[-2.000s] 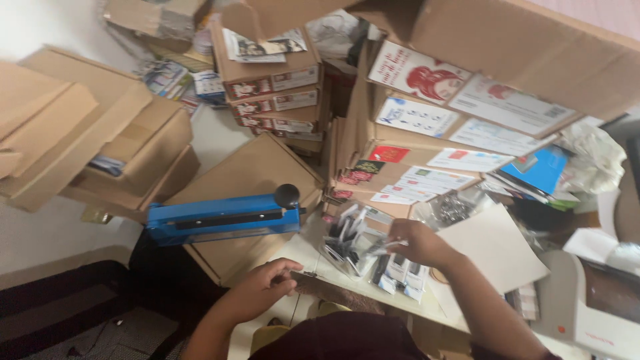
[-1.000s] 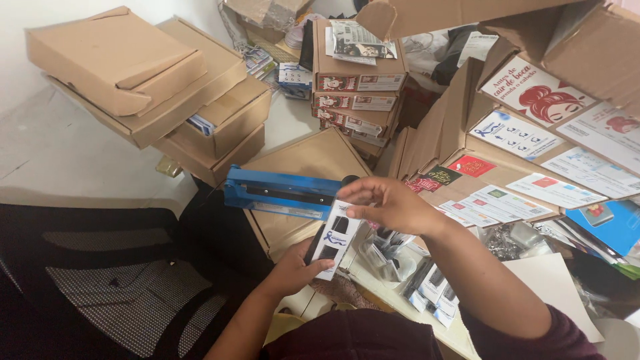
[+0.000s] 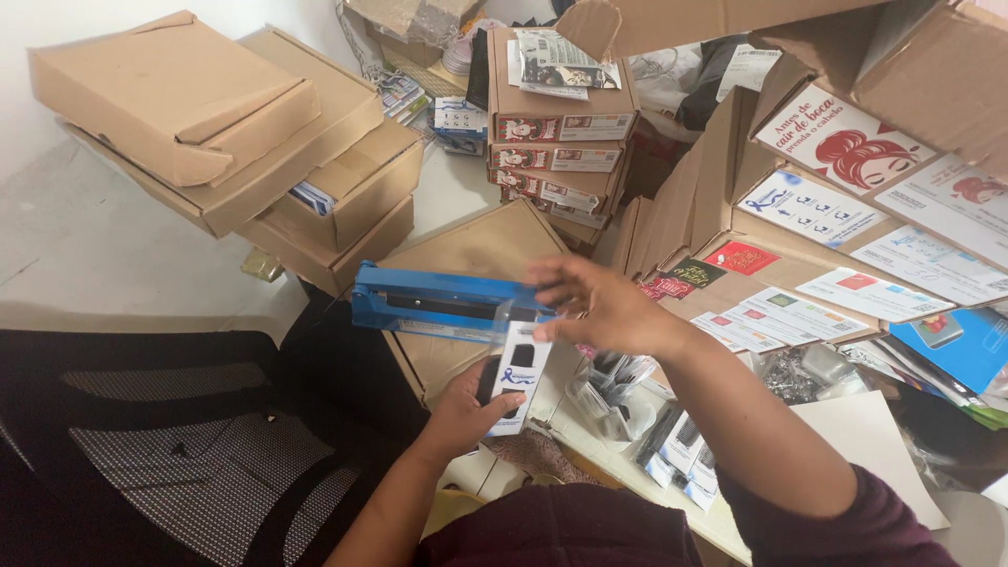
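My left hand (image 3: 465,413) grips the lower part of a white printed card pack (image 3: 518,378) with black pieces on it, inside a clear plastic sleeve. At the pack's upper end is my right hand (image 3: 602,307), fingers spread and a little blurred; whether its fingertips touch the sleeve I cannot tell. Behind the pack, a blue impulse sealer (image 3: 441,303) lies across a flat cardboard box (image 3: 480,244). More card packs (image 3: 685,453) lie near the table's front edge, beside a clear plastic container (image 3: 610,402) of small packed items.
Stacked cardboard boxes (image 3: 173,102) stand at the left, above a black mesh chair (image 3: 197,465). Another box stack (image 3: 561,102) is at the back. Labelled boxes (image 3: 787,236) lean at the right, with a blank white sheet (image 3: 862,449) below them.
Two seconds ago my right hand was over the packs by the container and my left hand held nothing. One second ago the pack was in my left hand, with my right hand at its top.
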